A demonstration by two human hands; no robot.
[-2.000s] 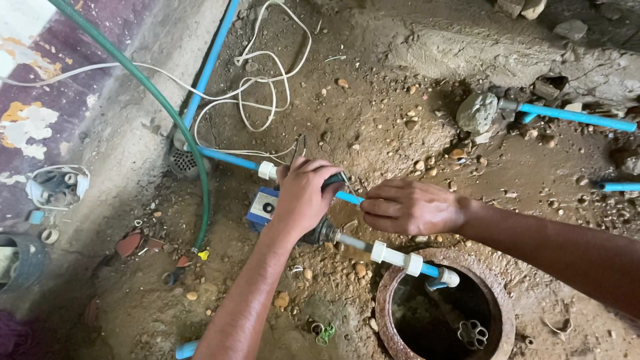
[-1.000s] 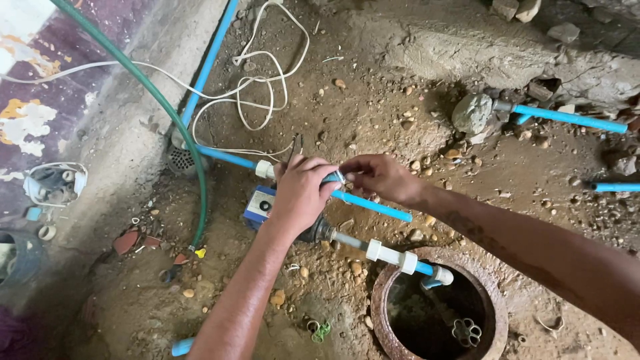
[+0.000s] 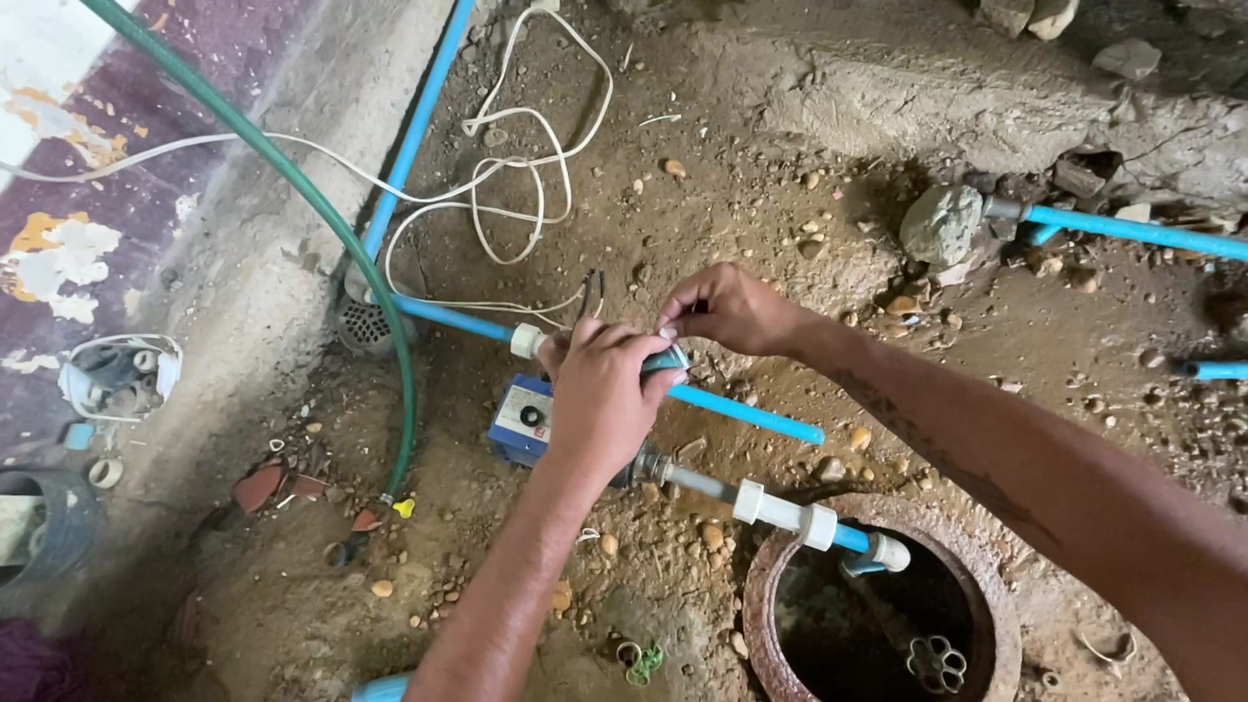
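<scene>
My left hand (image 3: 609, 385) is over the blue water pump (image 3: 519, 421), closed around a short dark teal cylindrical piece (image 3: 667, 361) whose pale end faces right. The fingertips of my right hand (image 3: 726, 310) meet at that end; whether they pinch anything is too small to tell. Below the piece, a blue PVC pipe (image 3: 756, 413) runs right to a free end. A white coupling (image 3: 527, 341) joins a blue pipe left of my left hand. From the pump, a pipe with a white union fitting (image 3: 783, 513) leads to an elbow (image 3: 889, 553) over the well opening.
A round well rim (image 3: 760, 604) lies at the lower right. A green hose (image 3: 292, 171) and white cable (image 3: 561, 156) cross the upper left. A bucket (image 3: 83, 526) stands far left. A rock (image 3: 942, 226) and blue pipe (image 3: 1136, 226) lie upper right, beside concrete.
My right hand has moved from beside the blue pipe up to the end of the teal piece, uncovering the pipe's free end. My left hand keeps its place over the pump.
</scene>
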